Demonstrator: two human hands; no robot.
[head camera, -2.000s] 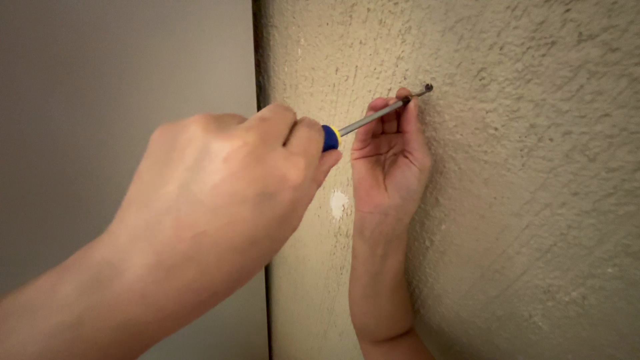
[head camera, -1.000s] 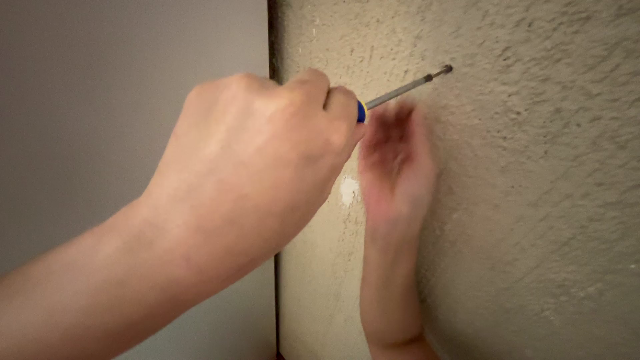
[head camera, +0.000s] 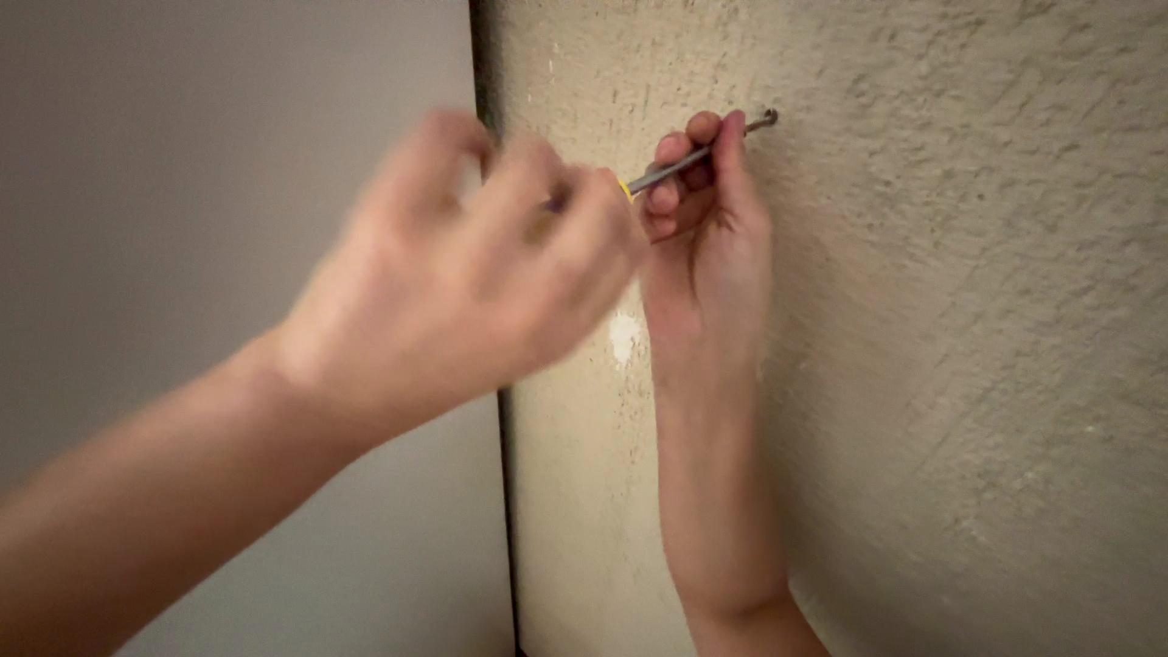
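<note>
A screwdriver with a blue and yellow handle and a grey metal shaft (head camera: 677, 171) slants up and right to the textured wall. My left hand (head camera: 474, 265), blurred and seen from the back, is around the handle and hides most of it; some of its fingers are bent and spread. With the palm towards me, my right hand (head camera: 707, 210) has its thumb and fingertips around the shaft near its far end. Beyond those fingertips, a small dark screw or fitting (head camera: 771, 117) meets the wall; whether it sits in a hole I cannot tell.
The rough beige wall (head camera: 967, 301) fills the right side. A smooth grey panel (head camera: 228, 137) stands at the left, with a dark narrow gap (head camera: 507, 511) along its edge. A small white patch (head camera: 624, 338) marks the wall just left of my right wrist.
The fingers of my right hand, blurred beside the shaft a second ago, have closed around it. The fingers of my left hand have loosened and spread on the handle.
</note>
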